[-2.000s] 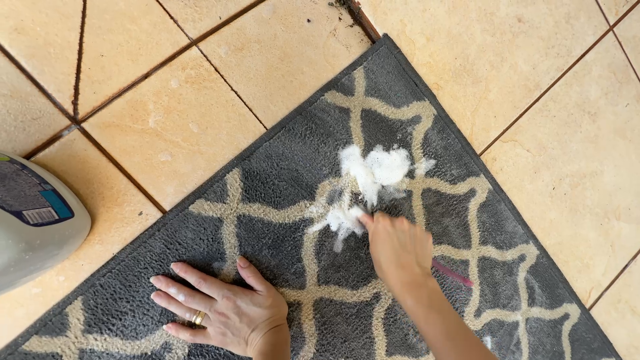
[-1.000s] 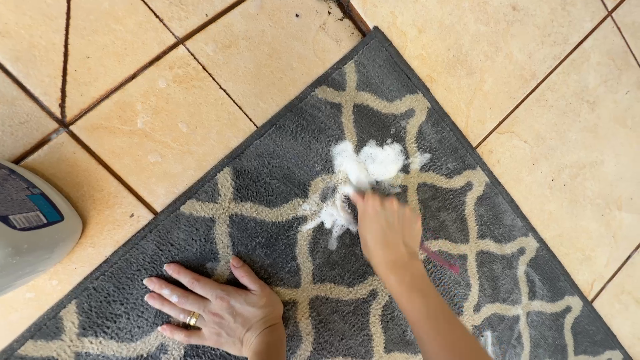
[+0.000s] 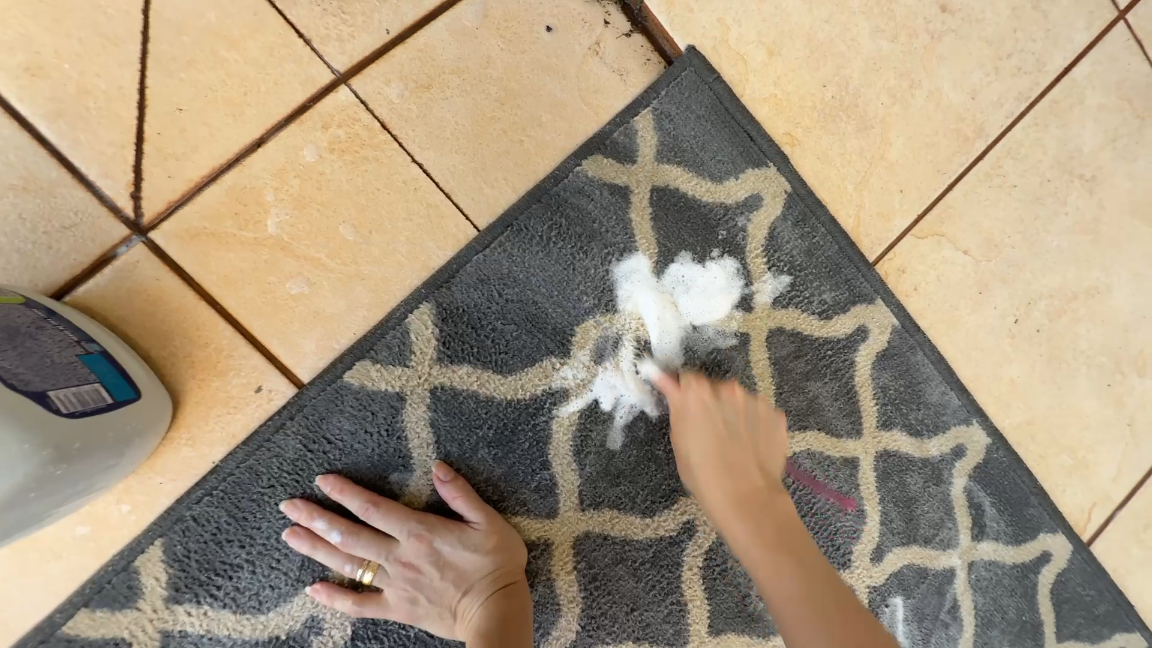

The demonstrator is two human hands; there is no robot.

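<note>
My right hand [image 3: 727, 432] is closed around a thin pink handle [image 3: 821, 487], whose end sticks out to the right of the fist; its working head is hidden or blurred by foam and fingers. The fist is at the lower edge of white foam [image 3: 661, 310], which lies in clumps and smears on a gray rug [image 3: 504, 297] with a beige lattice pattern. My left hand [image 3: 423, 553] rests palm down on the rug at lower left, fingers spread, a gold-colored ring on one finger and a fleck of foam on another.
A white plastic bottle [image 3: 85, 468] with a dark blue label is at the left edge, beside the rug. Beige floor tiles [image 3: 306, 225] with dark grout lines surround the rug. A narrow brown strip [image 3: 652, 31] meets the rug's top corner.
My right hand makes small moves at the foam's lower edge, where the foam's shape has shifted slightly. My left hand stays flat on the rug.
</note>
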